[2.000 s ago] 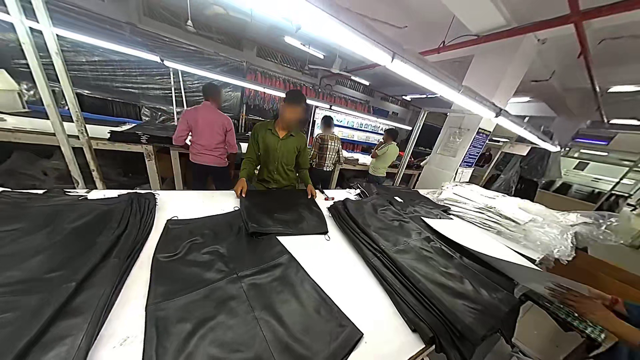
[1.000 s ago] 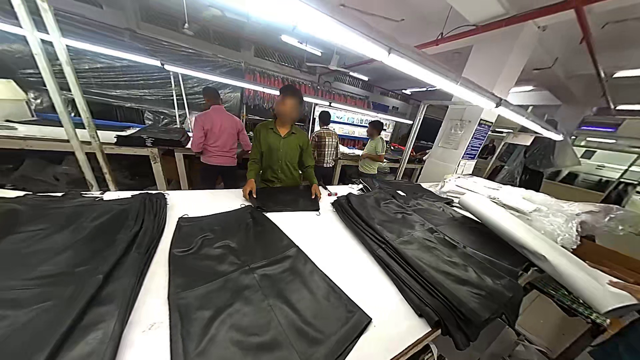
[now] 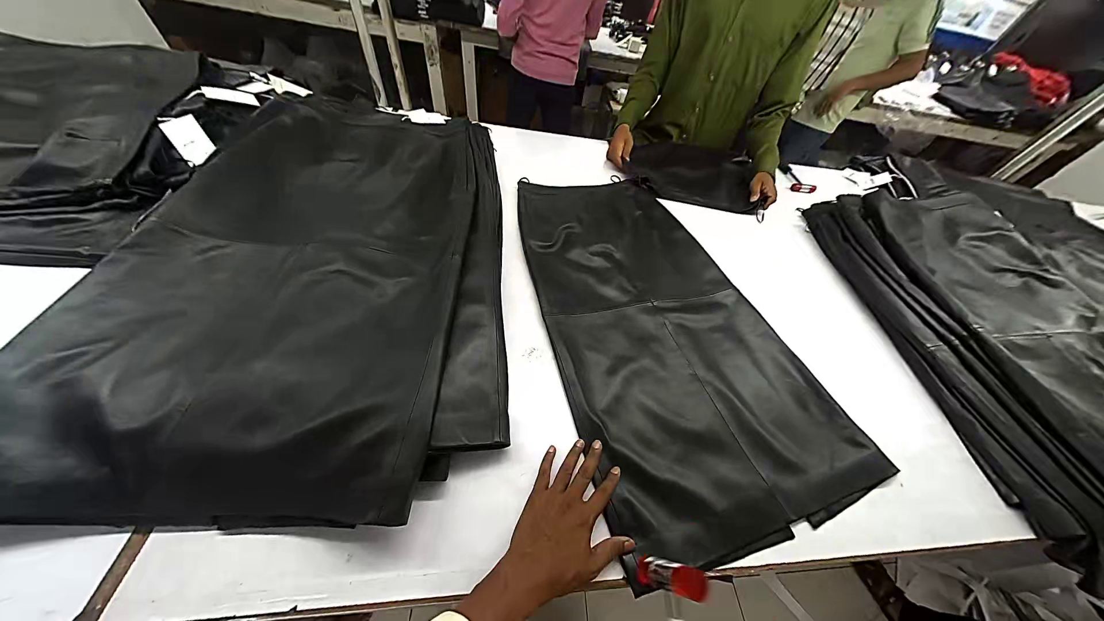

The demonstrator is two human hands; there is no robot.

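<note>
My left hand [image 3: 565, 526] lies palm down with its fingers spread at the lower left edge of a black leather-look skirt [image 3: 655, 345], which is spread flat on the white table. The fingertips rest at the skirt's side edge, and the hand holds nothing. Just right of the thumb, over the hem, is a blurred red tool [image 3: 673, 576]; what kind it is and what holds it I cannot tell. My right hand is not in view. Beyond the waistband, a co-worker's two hands hold a folded black garment [image 3: 694, 175].
Black skirts are stacked on the left [image 3: 285, 302] and the right [image 3: 1000, 293], some with white tags [image 3: 187, 140]. A small red tool [image 3: 802, 187] lies near the co-worker in a green shirt [image 3: 720, 73]. The near table edge [image 3: 802, 565] runs below the skirt.
The view has tilted down and moved closer to the table. My left hand and a blurred red tool now show by the skirt's hem; neither is seen there in the earlier frames.
</note>
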